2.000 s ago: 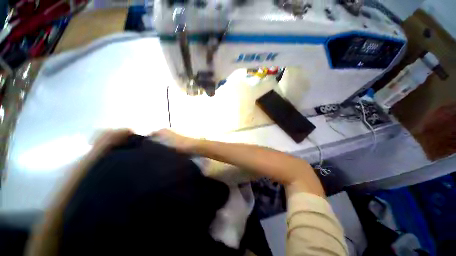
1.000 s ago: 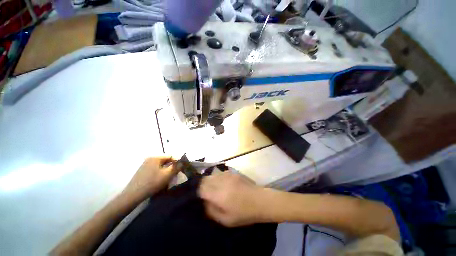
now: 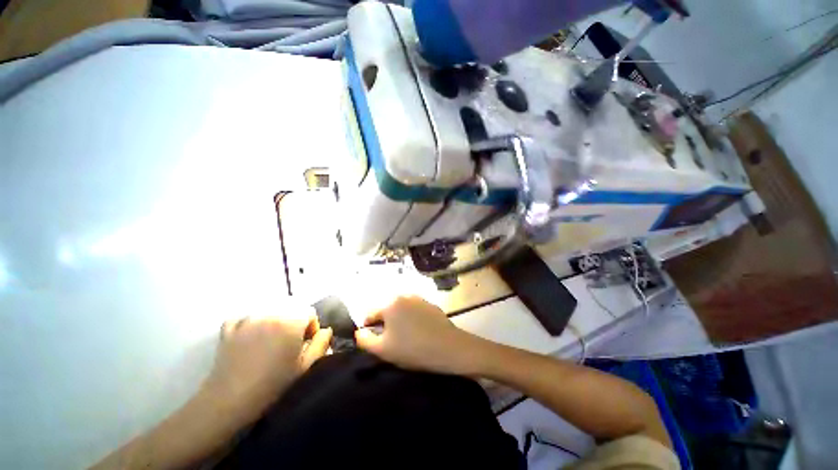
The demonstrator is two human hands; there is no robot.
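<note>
A wide black panel (image 3: 377,413) hangs over my lap and reaches the table's front edge. A narrow black band (image 3: 334,317) stands out from its top, just in front of the needle area. My left hand (image 3: 266,353) grips the band's left side with thumb and fingers. My right hand (image 3: 409,338) pinches its right side. The white sewing machine (image 3: 404,119) is behind my hands. The lit needle area (image 3: 390,257) lies a little beyond the band; the needle cannot be made out.
A smartphone (image 3: 540,289) lies on the machine bed, right of the needle area. A purple thread cone (image 3: 524,27) overhangs the machine. Grey cloth (image 3: 266,23) lies behind the table (image 3: 119,184). Brown cardboard (image 3: 753,248) is at the right, with blue bags (image 3: 703,390) below.
The view has moved closer to the machine head. My hands have come to either side of the black band, which now stands flatter and points at the needle area.
</note>
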